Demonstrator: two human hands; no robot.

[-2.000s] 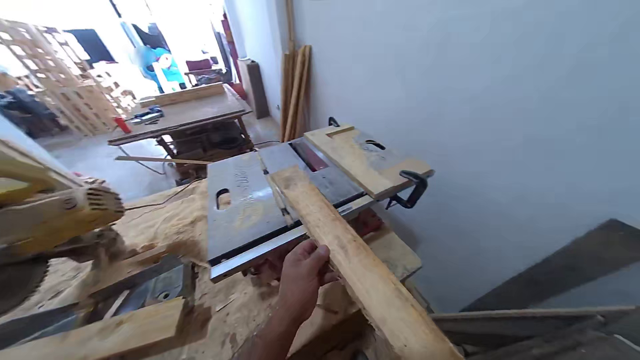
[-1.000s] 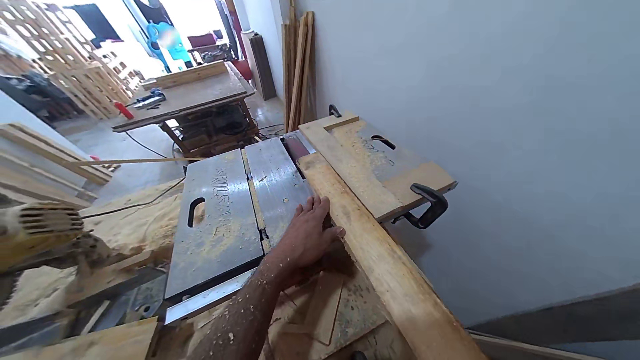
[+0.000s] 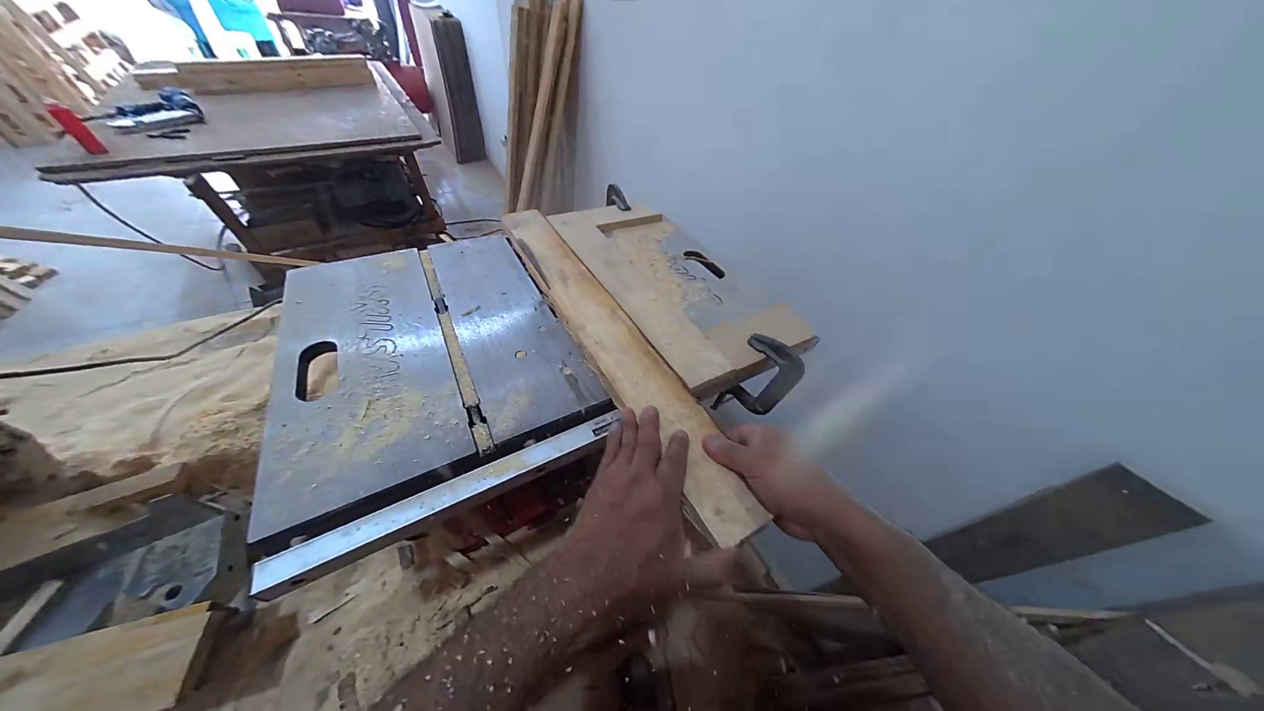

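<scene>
A long wooden board (image 3: 632,355) lies lengthwise on the metal table of a table saw (image 3: 395,365), its near end jutting past the front edge. My left hand (image 3: 637,484) rests with spread fingers on the board's left side near that end. My right hand (image 3: 780,479) grips the board's right edge, thumb on top. Along the board's right side lies a wooden guide board (image 3: 642,306), held to the saw table by a black C-clamp (image 3: 770,375) at the near side and another clamp (image 3: 617,197) at the far side. The blade is hidden. Sawdust flies over my left forearm.
A workbench (image 3: 267,123) with a power tool (image 3: 163,111) and a red bottle (image 3: 76,128) stands beyond the saw. Upright planks (image 3: 541,99) lean on the wall at the right. A black cable (image 3: 148,360) crosses the sawdust heap at left. Wood pieces (image 3: 109,662) lie at lower left.
The board has moved forward along the guide, away from me. My right hand, not in view before, now holds its right edge. My left hand has come to the board's near part.
</scene>
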